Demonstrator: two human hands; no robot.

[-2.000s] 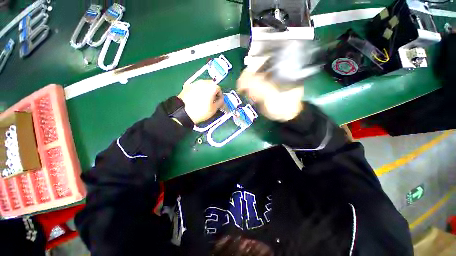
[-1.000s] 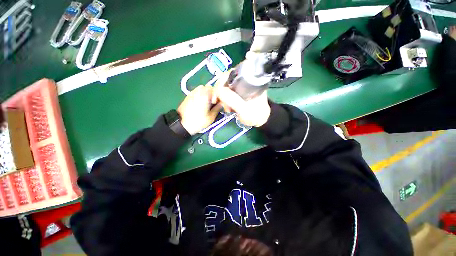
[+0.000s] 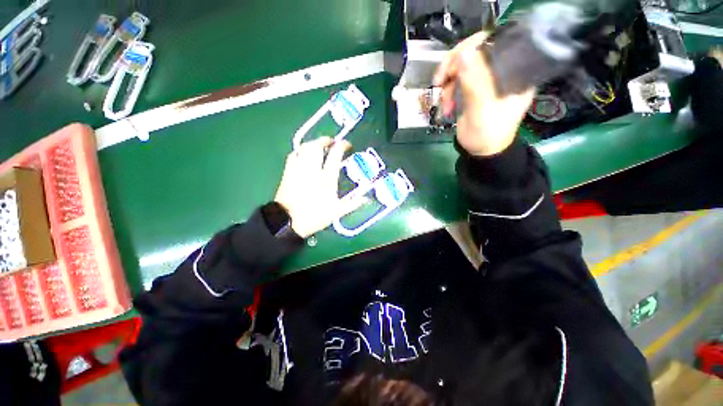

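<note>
Three loop-shaped units with blue ends lie in front of me: an upper one (image 3: 349, 105), a middle one (image 3: 365, 165) and a lower one (image 3: 392, 189). My left hand (image 3: 311, 184) is on the middle unit, holding its loop end; the fingers cover that loop. My right hand (image 3: 490, 107) is raised at the feeder's front right side, shut on the electric screwdriver (image 3: 535, 51), which is blurred by motion. The bit cannot be made out. The white-grey screw feeder (image 3: 412, 107) stands behind the units, partly covered by my right hand.
A salmon-red parts tray (image 3: 103, 238) with a brown box (image 3: 36, 222) is at left. More loop-shaped units (image 3: 129, 79) lie at the upper left. A fan (image 3: 547, 109) and a second feeder (image 3: 654, 91) stand at right. A neighbour's dark sleeve (image 3: 705, 111) shows at the right edge.
My right hand has moved with the screwdriver from the units up and right to the feeder. My left hand has stayed at the units, and the middle unit's blue end is uncovered.
</note>
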